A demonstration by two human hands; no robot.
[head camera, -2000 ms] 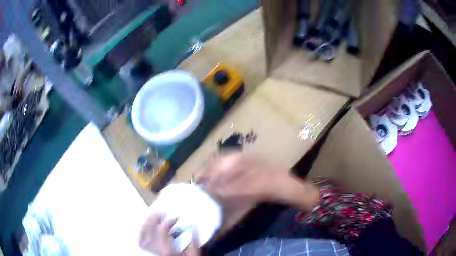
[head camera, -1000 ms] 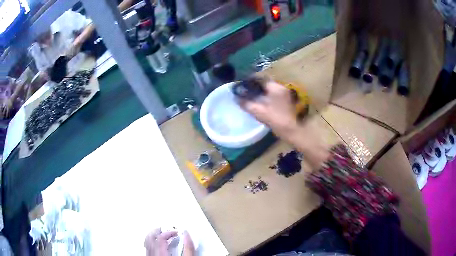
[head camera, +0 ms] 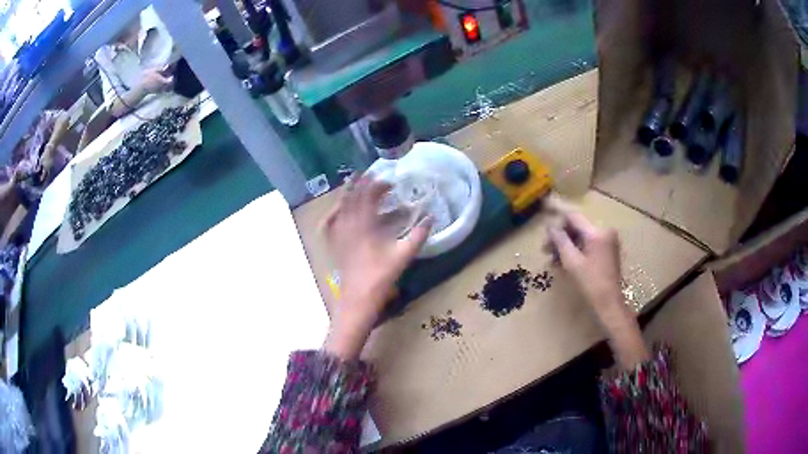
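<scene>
The white fixture bowl [head camera: 467, 226] stands under the dark press head [head camera: 391, 133]. A white impeller [head camera: 434, 197] lies inside it. My left hand [head camera: 365, 248] is over the bowl's left side, fingers spread, thumb close to the impeller; whether it touches is unclear. My right hand [head camera: 588, 259] is right of the bowl, fingers bent, just below the yellow button box [head camera: 518, 180] with its black knob. Whether it holds a small part is blurred. The other yellow box [head camera: 333, 285] is mostly hidden behind my left forearm.
Small black parts [head camera: 503, 293] and brownish parts [head camera: 443, 326] lie on the cardboard. White impellers [head camera: 124, 381] lie on the white sheet [head camera: 221, 328]. Dark tubes [head camera: 694, 124] lie in an upright carton; a pink-lined carton [head camera: 780, 399] is at right. Another person's arm [head camera: 133, 89] shows upper left.
My left hand has moved from the sheet's lower edge up to the bowl. My right hand has left the bowl and moved right and down. An impeller now shows in the bowl.
</scene>
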